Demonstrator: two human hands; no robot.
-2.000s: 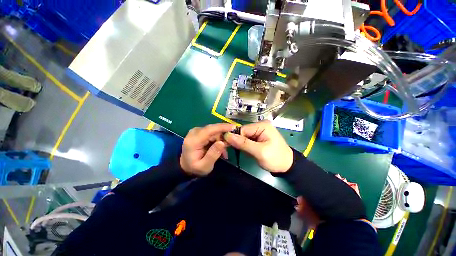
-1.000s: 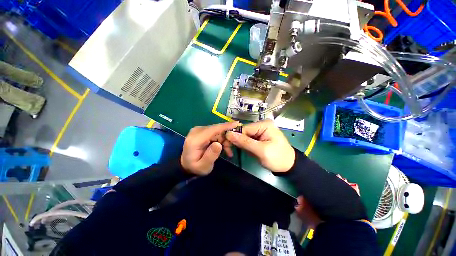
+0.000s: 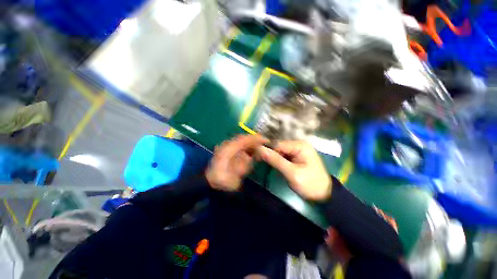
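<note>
The view is blurred by motion. My left hand (image 3: 231,163) and my right hand (image 3: 303,170) are bare and meet at the fingertips over the bench's front edge. A thin black cable (image 3: 266,175) hangs faintly below my right fingertips, which are pinched on it. My left index finger reaches the same spot; whether it grips the cable is unclear. The cable's end is hidden by fingers and blur. The metal fixture (image 3: 289,117) lies just beyond my hands inside yellow tape on the green bench (image 3: 210,103).
The machine head (image 3: 362,60) stands behind the fixture. A blue parts bin (image 3: 376,161) is at the right, and a white fan (image 3: 436,237) at the right bench edge. An off-white cabinet (image 3: 158,54) and a blue stool (image 3: 155,163) are at the left.
The whole view has shifted and blurred, with bench and hands slightly right and lower in the picture. My hands remain together at the fingertips.
</note>
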